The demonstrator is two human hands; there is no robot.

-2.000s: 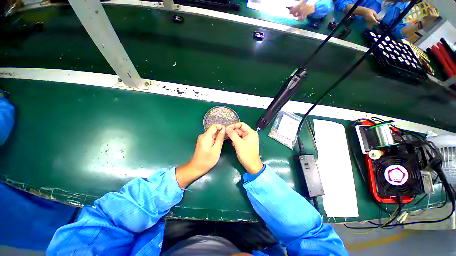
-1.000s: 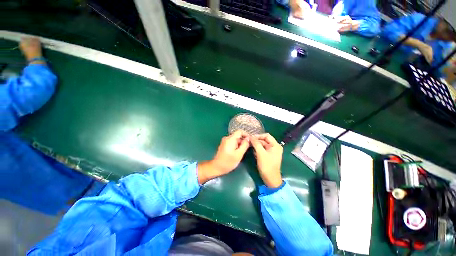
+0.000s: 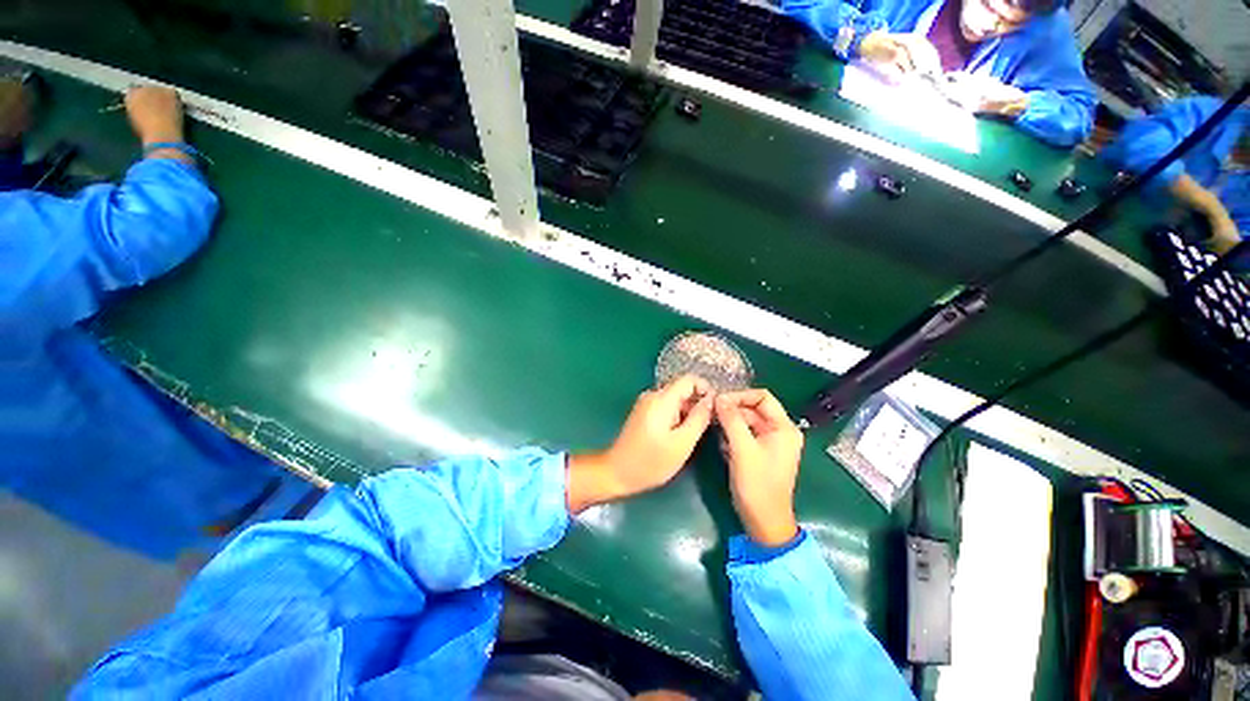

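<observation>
My left hand and my right hand meet fingertip to fingertip over the near edge of the round screw dish. Thumbs and forefingers are pinched together. Anything between them is too small or hidden to make out. The dish is full of tiny silvery-grey pieces. The black electric screwdriver lies slanted across the white belt edging, its tip just right of my right hand. A clear bag with a white label lies beside it.
A grey-black power supply, a white paper sheet and a red and black unit with cables are at right. A white post rises from the belt edging. A black ribbed tray is on the belt. People in blue sit left and across.
The view has swung left, so the bench things sit further right and lower. The person at left and the black tray show more. My hands keep the same pinched pose by the dish.
</observation>
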